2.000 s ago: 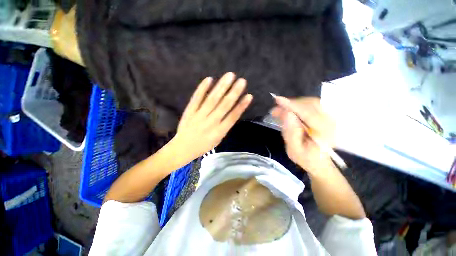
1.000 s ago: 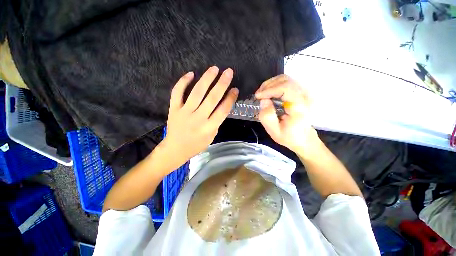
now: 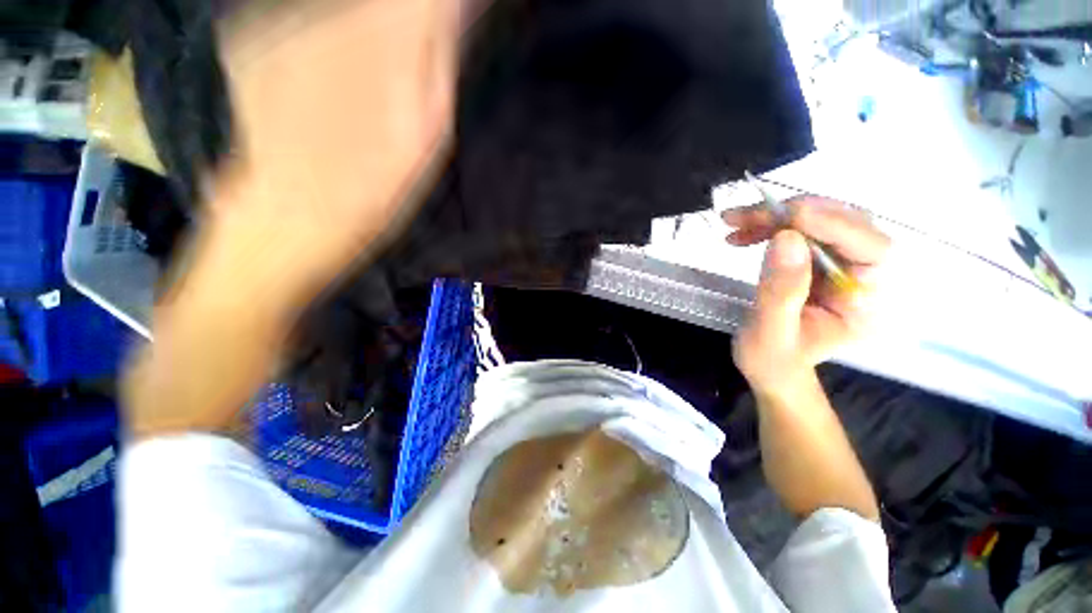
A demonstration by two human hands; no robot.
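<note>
A dark garment piece [image 3: 623, 114] lies over the table's left part and hangs past its edge. My left hand [image 3: 329, 102] is large and blurred, raised close to the camera over the cloth's left side; its fingers run out of the picture at the top, so its grip cannot be told. My right hand [image 3: 808, 281] holds a thin marking pencil [image 3: 826, 260] with a yellow-orange part, tip pointing up and left, just right of the cloth. A pale ruler [image 3: 671, 287] with fine marks lies along the table's front edge, its left end meeting the cloth.
The white table [image 3: 946, 317] extends right, with thread snips [image 3: 1044, 261] and small items at the back. A blue crate [image 3: 434, 395] with dark cloth stands at lower left. A white basket [image 3: 105, 246] and more blue crates stand further left. Dark cloth lies below the table at right.
My left hand has lifted off the cloth and swung up and left. My right hand has moved right, off the ruler, with the pencil. The cloth's lower edge has shifted, baring more ruler.
</note>
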